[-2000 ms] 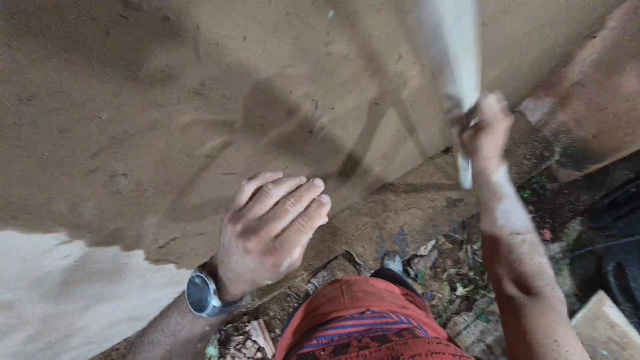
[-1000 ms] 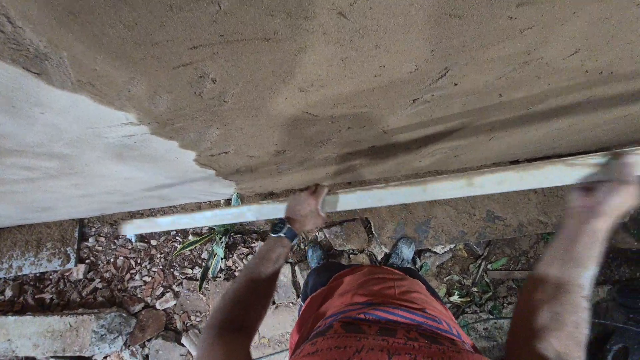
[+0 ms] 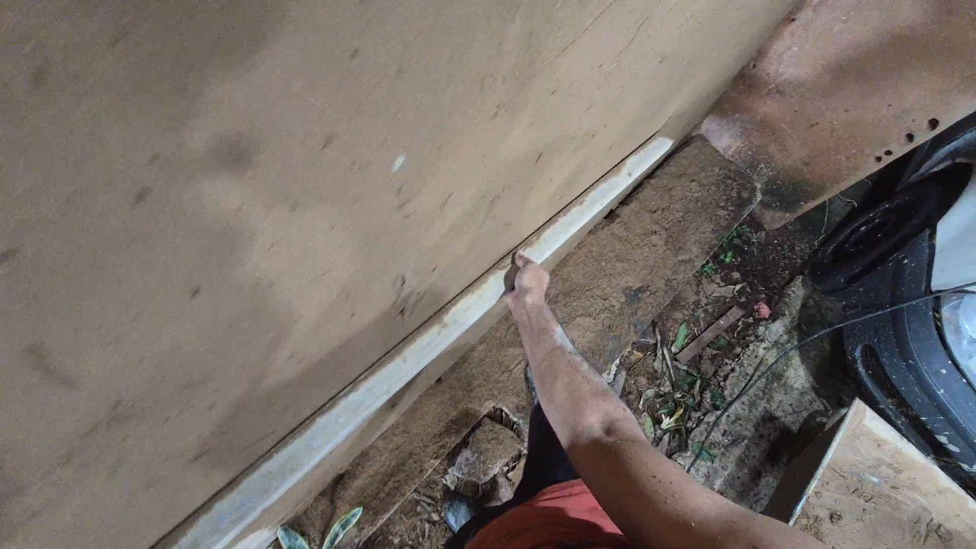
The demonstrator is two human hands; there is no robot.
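Note:
A long, straight, pale bar [image 3: 450, 328], its material unclear, lies lengthwise against a brown plastered wall [image 3: 305, 191], running from the lower left to the upper right. My right hand [image 3: 528, 280] grips it near the middle of its visible length, with the thumb on the upper side and the fingers partly hidden. The bar's far end shows at the upper right, and its near end runs out of view at the lower left. My left hand is outside the frame.
Mortar-covered boards [image 3: 648, 236] lie along the wall's foot. At right are a black plastic object [image 3: 892, 335], a thin cable [image 3: 808, 339] and a board-like block [image 3: 884, 480]. Leaves and rubble [image 3: 488, 457] surround my feet. A reddish panel [image 3: 854, 99] stands at the upper right.
The bar was raised in my right hand, then held along the wall's foot by both hands; now it rests against the wall. My left hand has left the view, which has turned rightward.

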